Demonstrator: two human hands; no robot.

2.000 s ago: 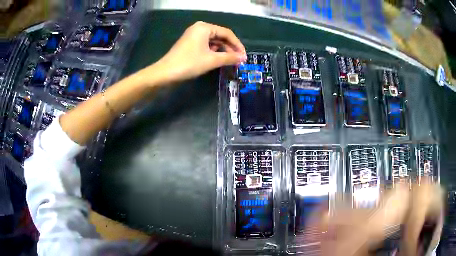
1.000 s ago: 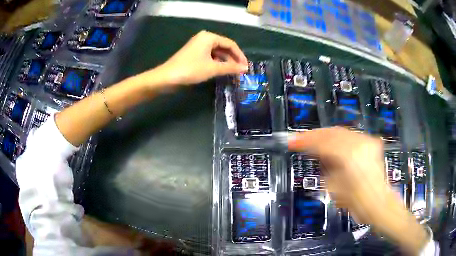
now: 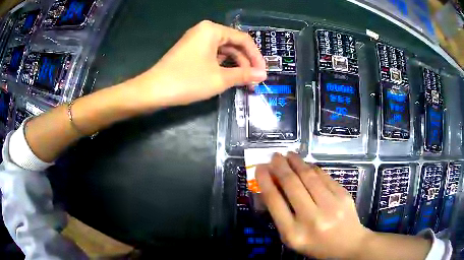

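A black keypad phone lies in the upper left pocket of a clear blister tray. A clear sticker with blue printing is over its screen, with a bright glare at lower left. My left hand pinches at the sticker's upper left edge, beside the silver centre key; the thin film between the fingertips is hard to see. My right hand holds a white and orange smoothing block just below this phone, over the lower row. It hides part of the lower phones.
More phones with blue-printed screens lie to the right, such as the neighbouring one. Another filled tray is at the far left on the dark green bench. A pale metal edge and a blue-printed sheet are at the top right.
The right hand has come to the first phone's lower edge, and its white and orange block now shows clearly. The blue print has moved down from the keys onto the screen. The view is closer.
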